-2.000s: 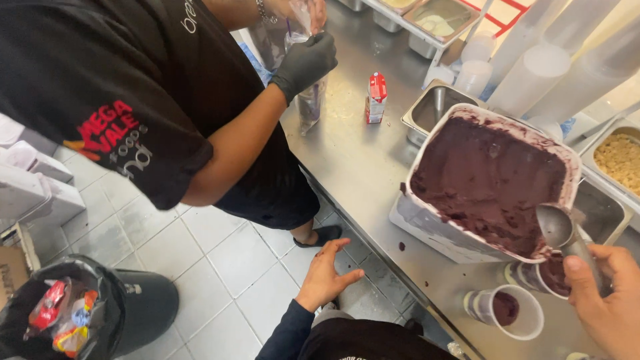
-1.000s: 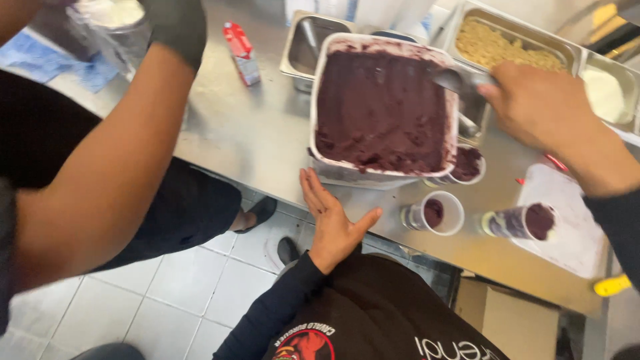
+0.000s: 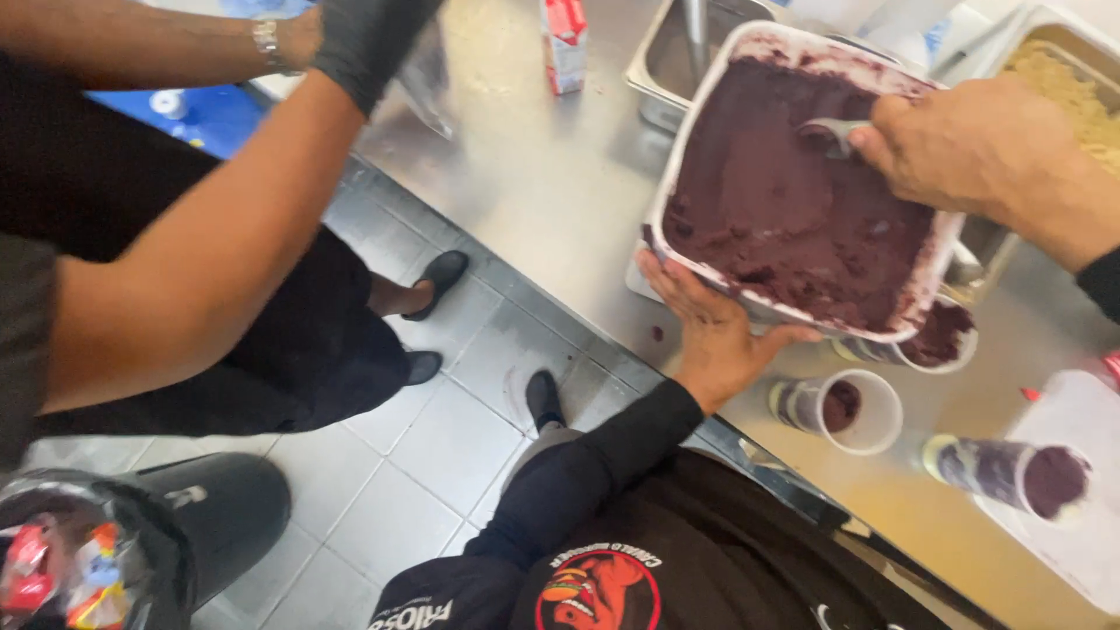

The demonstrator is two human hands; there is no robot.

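Note:
My right hand [image 3: 971, 144] grips the handle of a metal scoop [image 3: 831, 131], whose head rests in dark purple frozen açaí [image 3: 779, 201]. The mix fills much of a white square tub [image 3: 669, 192], smeared around its inner walls. My left hand [image 3: 713, 328] presses against the tub's near lower side, fingers under the rim and thumb spread along it. Below the tub, a plastic cup [image 3: 941, 337] is heaped with purple mix. Beside it, another cup [image 3: 862, 411] lies tilted in view with some mix inside. A third, filled cup [image 3: 1015, 472] stands farther right.
A co-worker's black-gloved hand [image 3: 372, 44] is at the upper left over the steel counter [image 3: 525, 201]. A red and white carton [image 3: 564, 48], a steel pan [image 3: 647, 70] and a pan of crumbly tan topping [image 3: 1050, 87] stand behind. A bin [image 3: 219, 525] is at lower left.
My left hand, held off the tub two seconds ago, now touches its side. The scoop has moved from the tub's edge further into the mix. The view has swung.

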